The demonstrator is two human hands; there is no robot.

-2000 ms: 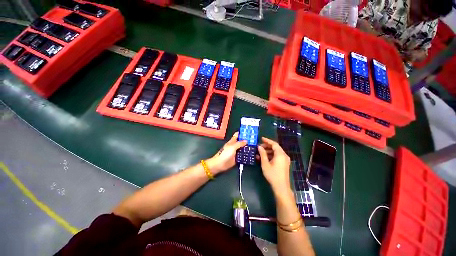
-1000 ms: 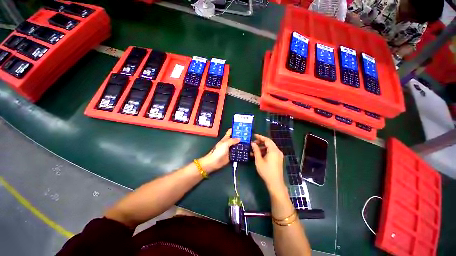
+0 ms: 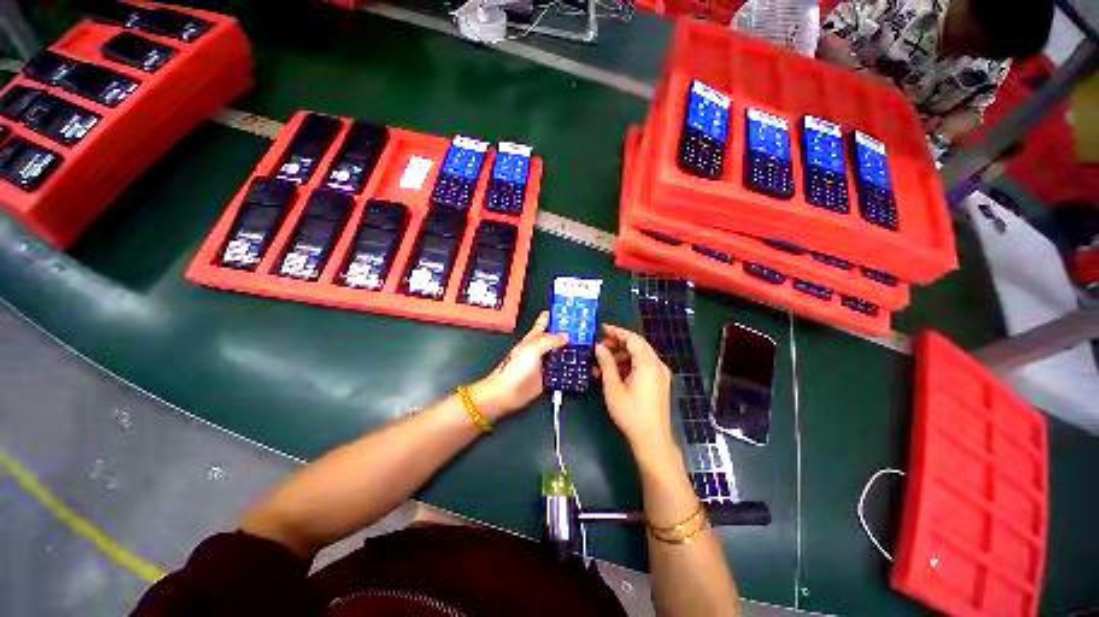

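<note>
A dark keypad phone with a blue-and-white screen face and a pale tab at its top is held upright over the green bench. A thin white cable meets its lower end. My left hand grips the phone's left side, thumb over the front near the screen's lower edge. My right hand is at the phone's right edge with fingers bent; whether it grips the phone is unclear. A red tray beyond my hands holds several phones back up, two face up and a white card.
Stacked red trays stand at upper right and upper left. A smartphone and a strip of black rectangles lie right of my hands. A screwdriver-like tool lies at the near edge. A tilted red tray is at right; a person sits across.
The whole view has shifted, so the bench things sit further left in the picture. My left hand still holds the phone with the cable at its end; my right hand stays beside it.
</note>
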